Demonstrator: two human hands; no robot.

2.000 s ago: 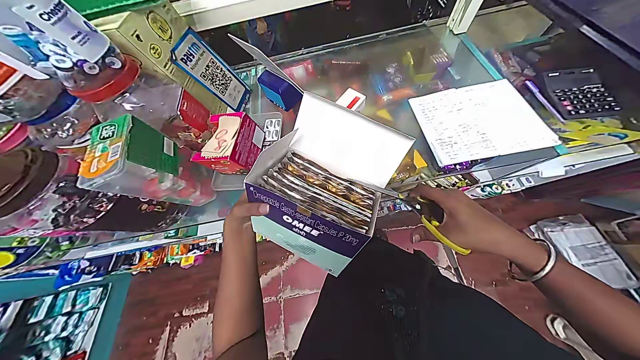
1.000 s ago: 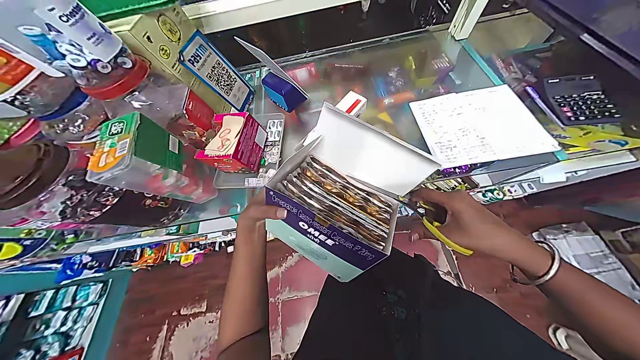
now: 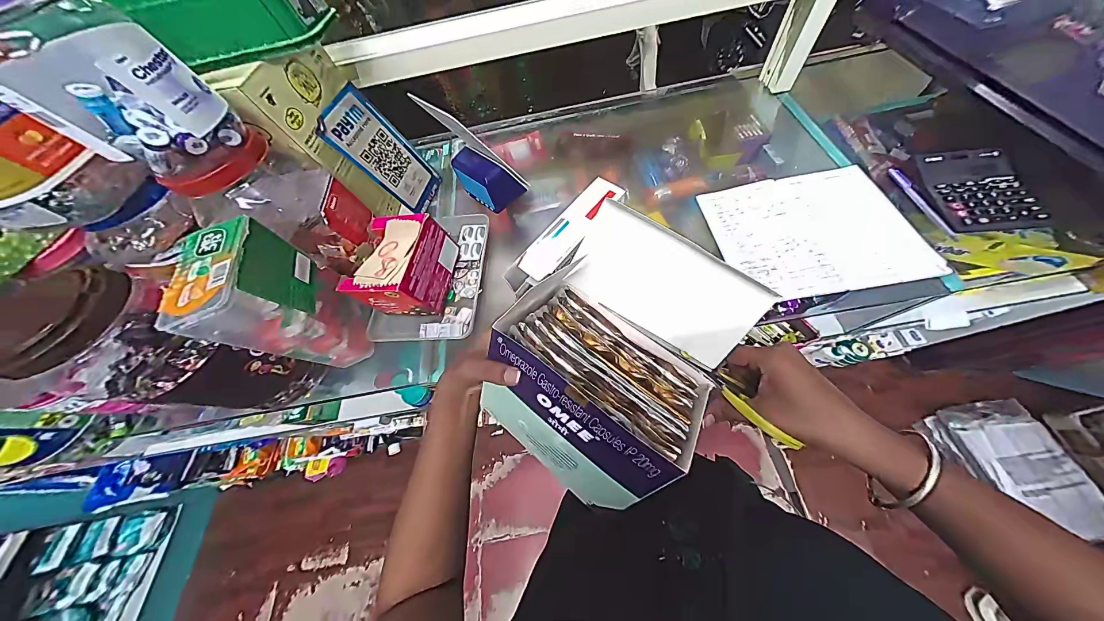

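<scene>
An opened cardboard medicine carton (image 3: 586,423), purple and pale green, is tilted in front of me with its white lid flap (image 3: 668,285) raised. Foil blister strips (image 3: 612,371) stand packed in a row inside it. My left hand (image 3: 474,379) grips the carton's left end, thumb on the front face. At the right end, my right hand (image 3: 776,392) holds a yellow-handled tool (image 3: 759,418), perhaps scissors; its far part is hidden by the hand and the flap. Whether the right fingers also touch the carton is hard to tell.
On the glass counter (image 3: 552,147) lie a white box (image 3: 569,228), a written notebook (image 3: 824,233), a calculator (image 3: 983,190) and a pen (image 3: 921,200). Left stand plastic jars (image 3: 164,95), a pink box (image 3: 405,263) on a plastic tray (image 3: 470,302), and a QR code stand (image 3: 379,151).
Between two seconds and one second ago, the carton shifted slightly right relative to the counter, with my left hand still on it. Both hands keep their holds.
</scene>
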